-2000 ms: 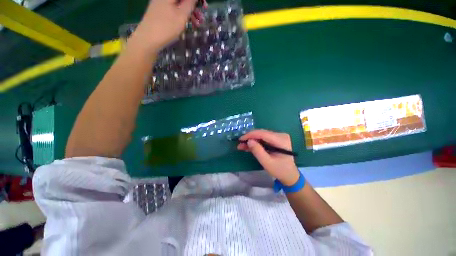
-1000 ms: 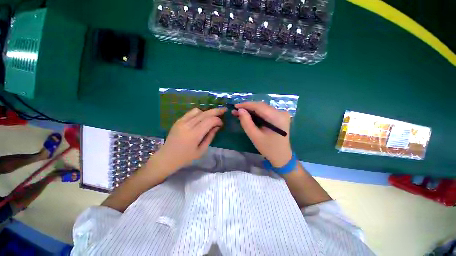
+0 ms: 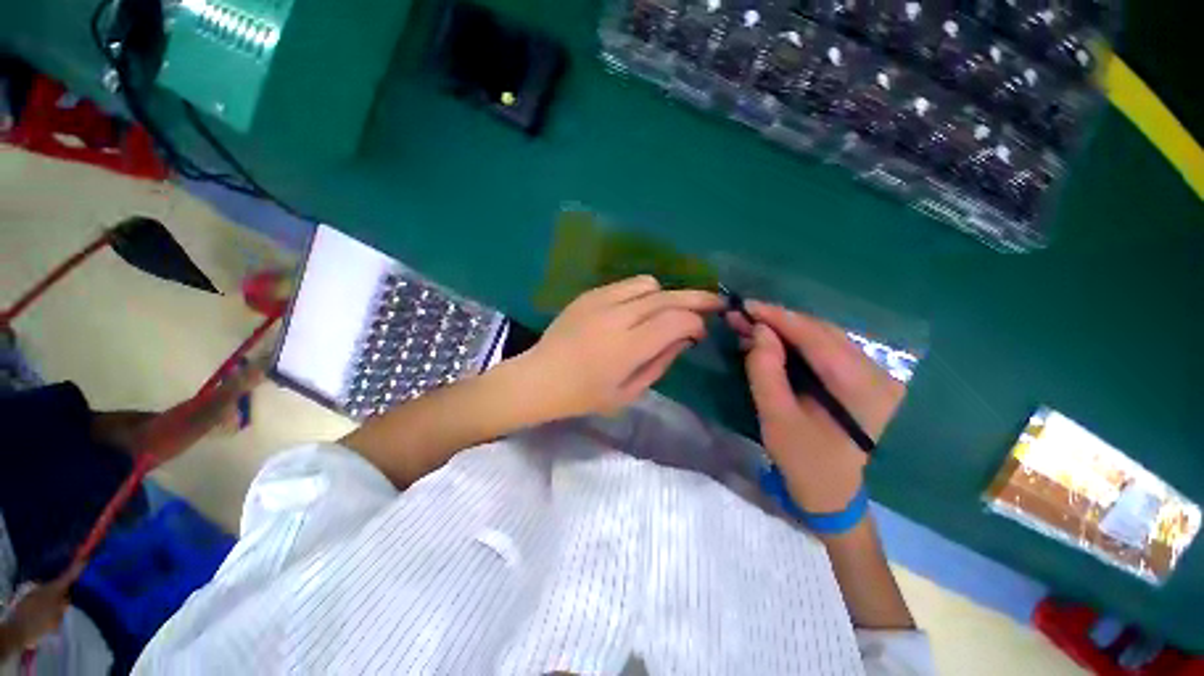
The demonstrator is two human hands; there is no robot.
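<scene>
My left hand (image 3: pixel 621 346) is bare, its fingertips pinched on a small dark component (image 3: pixel 729 304). My right hand (image 3: pixel 819 396) holds a slim black pen-like tool (image 3: pixel 825 396), its tip at the component. A blue band (image 3: pixel 821 512) is on my right wrist. The hands meet over the die-cut adhesive sheet (image 3: pixel 601 254), olive-yellow at its left end and clear and shiny at its right end. The fingers hide most of the component and part of the sheet.
A clear blister tray (image 3: pixel 845 93) of dark parts lies beyond the sheet. An orange-and-white strip (image 3: pixel 1096 495) lies at right. A black box (image 3: pixel 495 64) and green vented box (image 3: pixel 225 53) stand at left. A second parts tray (image 3: pixel 321 317) is below the bench edge. Another person's arm (image 3: pixel 178 409) shows at far left.
My left hand has come back from the blister tray to meet my right hand over the sheet. Since one second ago, the view has turned and the hands remain together.
</scene>
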